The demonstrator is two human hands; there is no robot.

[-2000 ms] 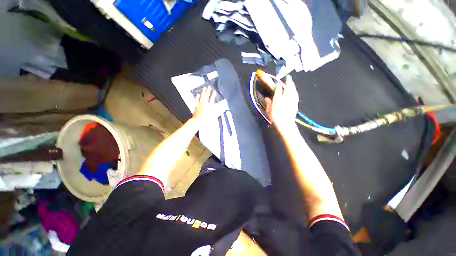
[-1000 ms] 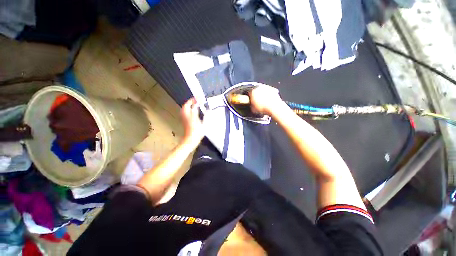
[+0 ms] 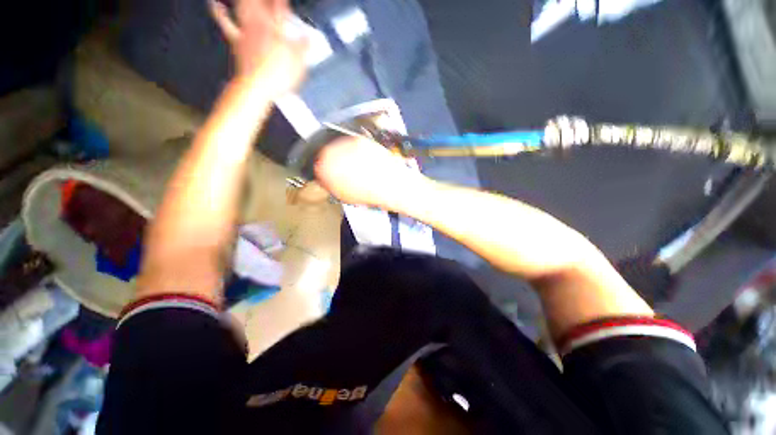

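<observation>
The grey and white garment panel [image 3: 412, 53] lies on the black pressing table, partly under my right forearm and the iron. My right hand [image 3: 345, 170] is closed on the steam iron [image 3: 308, 146], which is blurred and mostly hidden by the hand; it is over the panel's left edge. My left hand [image 3: 264, 38] is at the upper left edge of the panel, blurred, fingers apart, with nothing seen in it. The blue steam hose [image 3: 493, 140] runs right from the iron into a pale wrapped bundle [image 3: 647, 136].
The cream scrap bucket [image 3: 42, 197] with red-brown and blue cloth stands below the table at left. Scraps lie on the floor around it. White and grey pieces [image 3: 587, 12] lie at the table's top edge of view. The black table cover [image 3: 527, 208] extends right.
My right hand has moved left with the iron to the panel's left edge. My left hand has moved up and away from the panel's lower left side. The view has shifted and blurred.
</observation>
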